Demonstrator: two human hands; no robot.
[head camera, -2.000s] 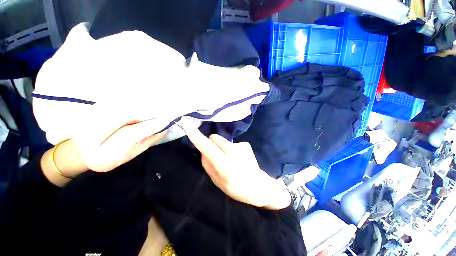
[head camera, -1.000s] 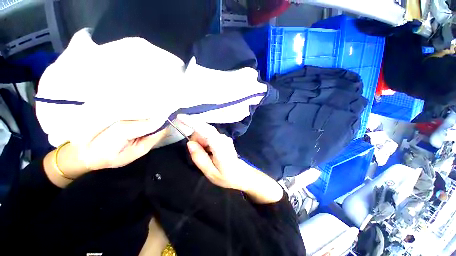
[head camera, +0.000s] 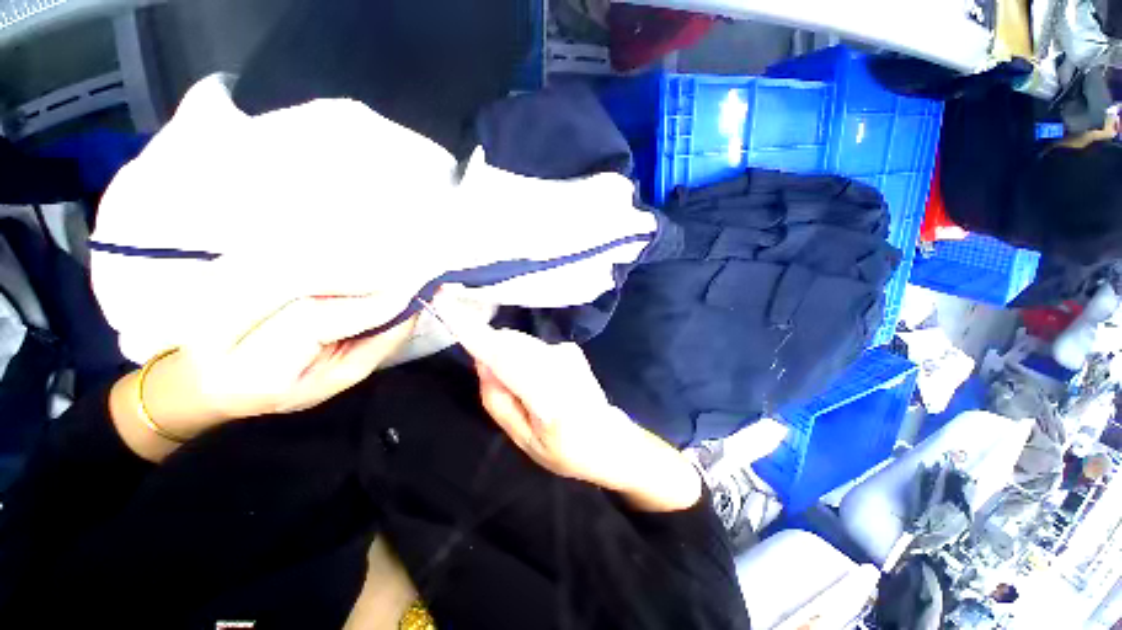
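Observation:
A bright white garment (head camera: 308, 197) lies bunched over my lap, with a navy stripe (head camera: 541, 262) running along its near edge to the right. My left hand (head camera: 289, 357), with a gold bracelet at the wrist, pinches the stripe edge and white cloth. My right hand (head camera: 541, 400) holds a thin pointed metal tool (head camera: 439, 315), its tip at the stripe beside my left fingertips. Only a short sliver of the tool shows; its handle is hidden in the hand. Whether it is snips or a needle-like tool, I cannot tell.
A layered pile of navy pieces (head camera: 763, 289) lies to the right, against blue plastic crates (head camera: 757, 123). Another blue crate (head camera: 849, 425) stands below it. A white table edge (head camera: 861, 19) crosses the top. A person in black (head camera: 1034, 185) is at the upper right.
Two seconds ago no tool showed clearly; one second ago it showed at the stripe. Since then my right hand has turned slightly and less of the tool shows. My left hand keeps its hold.

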